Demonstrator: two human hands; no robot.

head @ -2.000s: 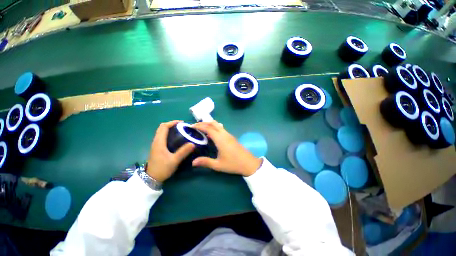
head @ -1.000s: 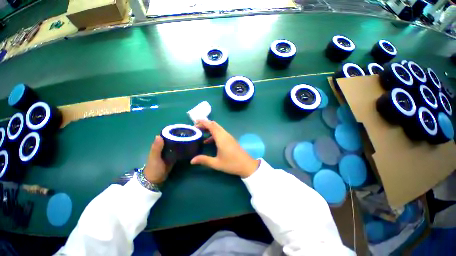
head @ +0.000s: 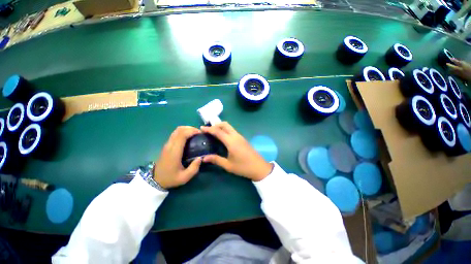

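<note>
A black round unit (head: 202, 146) is between my two hands over the green bench. It is tilted so its dark side faces me, and its white ring is hidden. My left hand (head: 178, 157) grips its left side and my right hand (head: 235, 153) grips its right side, with fingers over the top and thumbs at the lower front. A white wrapped mallet head (head: 210, 111) lies just beyond my hands. A light blue disc (head: 264, 148) lies beside my right hand.
Units with white rings stand at the left (head: 40, 106), across the far green surface (head: 217, 53) and grouped by a cardboard sheet (head: 400, 160) at right. Blue and grey discs (head: 342, 194) overlap at right. A tan cardboard strip (head: 100, 104) lies left. Another person's hand (head: 459, 68) shows far right.
The held unit has turned from ring upward to its dark side facing me, and both hands have closed around it. Another person's hand has appeared at far right. Units on the far surface have shifted slightly left.
</note>
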